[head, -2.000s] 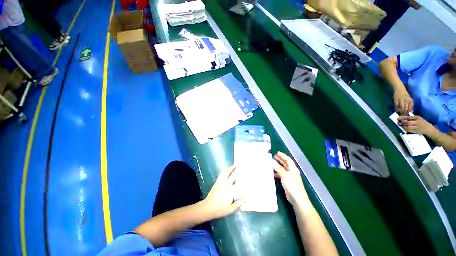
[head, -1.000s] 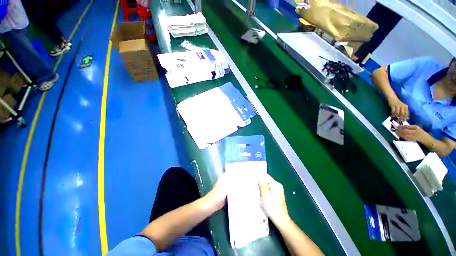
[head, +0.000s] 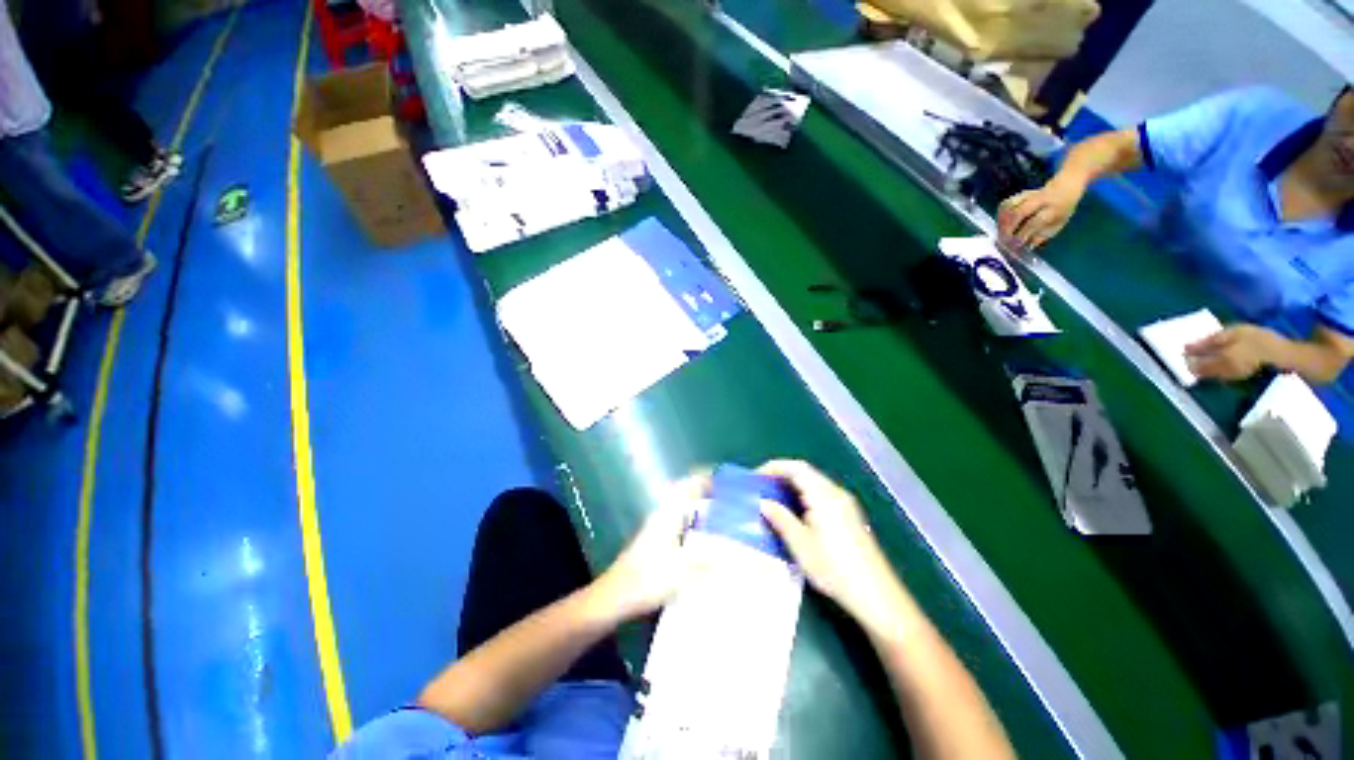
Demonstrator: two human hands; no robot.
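A long white box blank with a blue end lies over the green bench top close in front of me. My left hand grips its left edge near the blue end. My right hand is on the blue hang tab, fingers over its top and right side. The slot in the tab is not visible. A fanned stack of white blanks with a blue edge lies on the bench ahead.
Printed cartons and a whitish stack lie farther up the bench. The dark green belt at right carries cartons. A coworker's hand reaches over the belt edge. A cardboard box stands on the floor.
Both hands have moved up to the blue end, and the blank has shifted toward me. Belt cartons have moved along. The coworker's one hand has reached out to a white piece with a black cable.
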